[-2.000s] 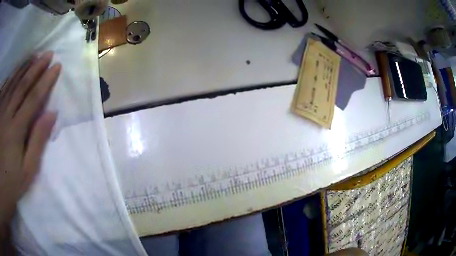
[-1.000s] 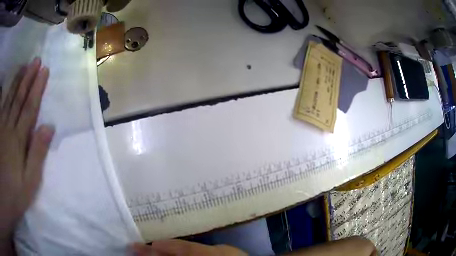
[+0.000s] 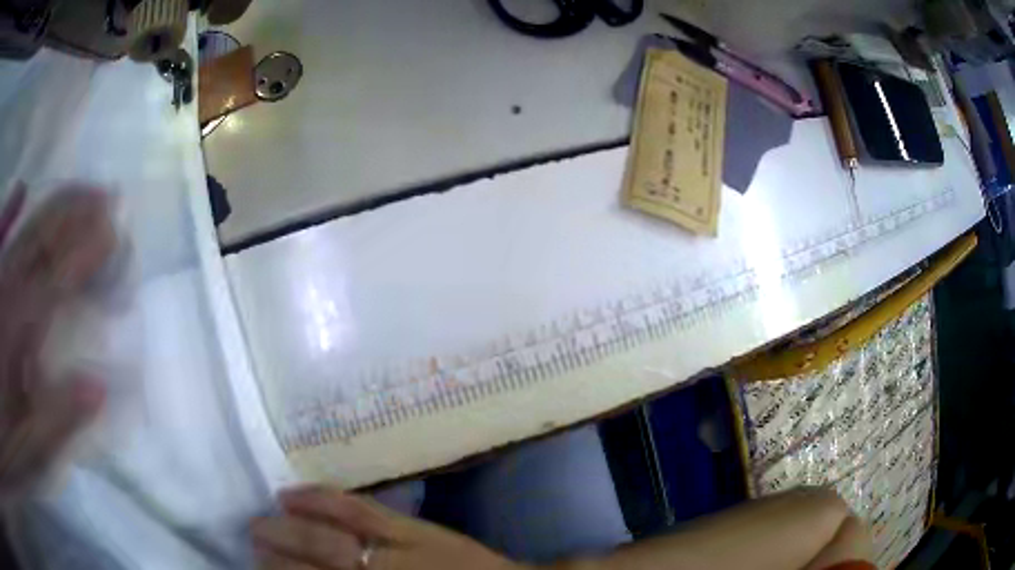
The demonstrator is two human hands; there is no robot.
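A large white cloth [image 3: 167,367] fills the left side and runs over the table's front edge. Its narrow folded hem [image 3: 226,323] forms its right side and leads up to the presser foot [image 3: 176,80] at the top left. My left hand [image 3: 56,323] is blurred over the cloth at the left edge; whether it grips cloth is unclear. My right hand [image 3: 345,534], with a ring, pinches the hem at the bottom, by the table's front edge. A copper-brown plate [image 3: 227,84] with a round silver thumbscrew [image 3: 277,76] sits beside the foot.
Black-handled shears [image 3: 545,16] lie at the back. A yellow-tan ticket [image 3: 677,145] lies on a grey-purple scrap [image 3: 766,139], beside pink snips [image 3: 762,84]. A wooden-handled tool [image 3: 837,111] and a black phone [image 3: 887,111] lie right. A ruler strip [image 3: 534,362] runs along the front; a yellow-framed rack [image 3: 840,412] stands below.
My right hand has come in from the bottom edge and now holds the hem. My left hand has moved down and is blurred. The table items appear higher in the view.
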